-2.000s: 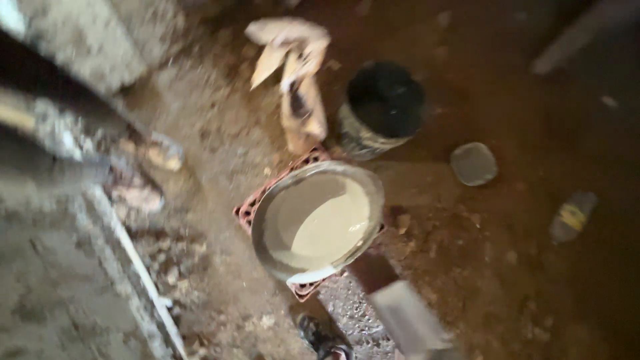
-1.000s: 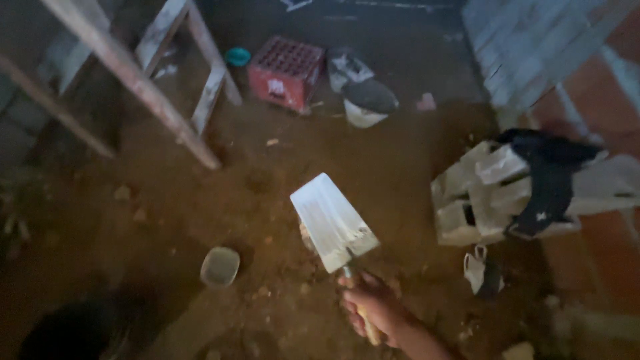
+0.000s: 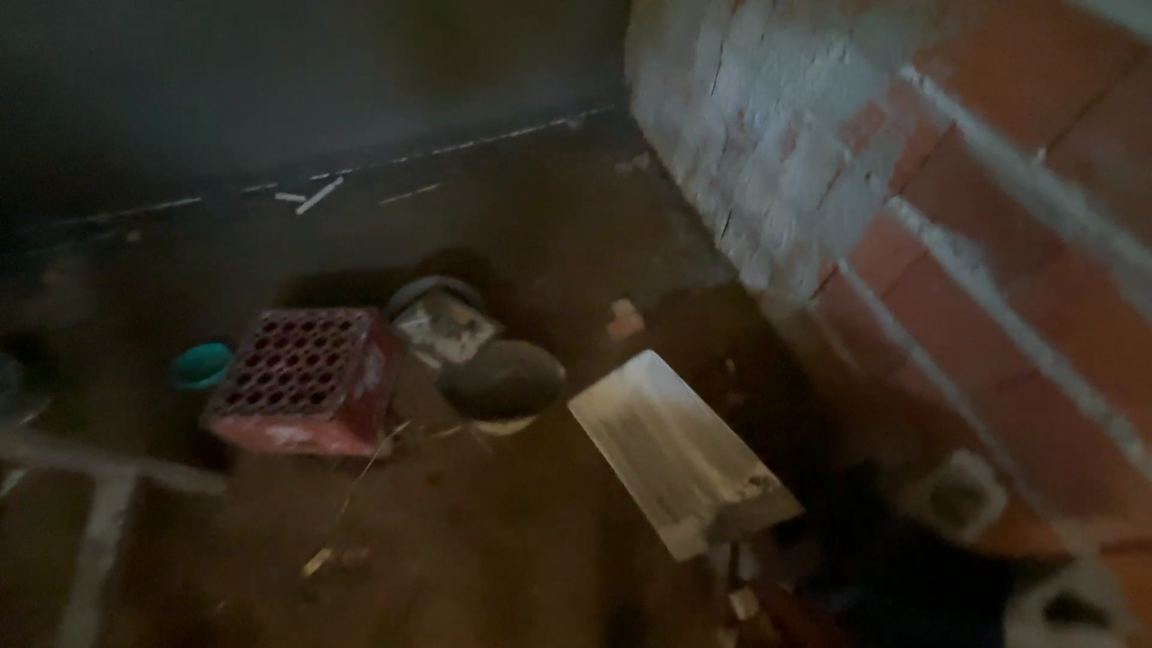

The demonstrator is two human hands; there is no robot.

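Observation:
A masonry trowel (image 3: pixel 675 450) with a wide, mortar-smeared metal blade points up and to the left, right of centre. Its handle runs down to the bottom edge, where my right hand (image 3: pixel 792 616) grips it, dim, blurred and partly cut off by the frame. The blade is held above the dirt floor. My left hand is out of view.
A red plastic bottle crate (image 3: pixel 301 378) stands at left beside a teal bowl (image 3: pixel 202 365). Right of it are a bucket (image 3: pixel 500 382) and another mortar-stained container (image 3: pixel 443 324). A brick wall (image 3: pixel 981 270) rises at right; hollow blocks (image 3: pixel 958 497) lie below. Wooden supports (image 3: pixel 103 540) stand lower left.
The view has swung from a basin of wet mix to the crate and brick wall. The trowel, seen one second ago in my right hand, now appears farther right.

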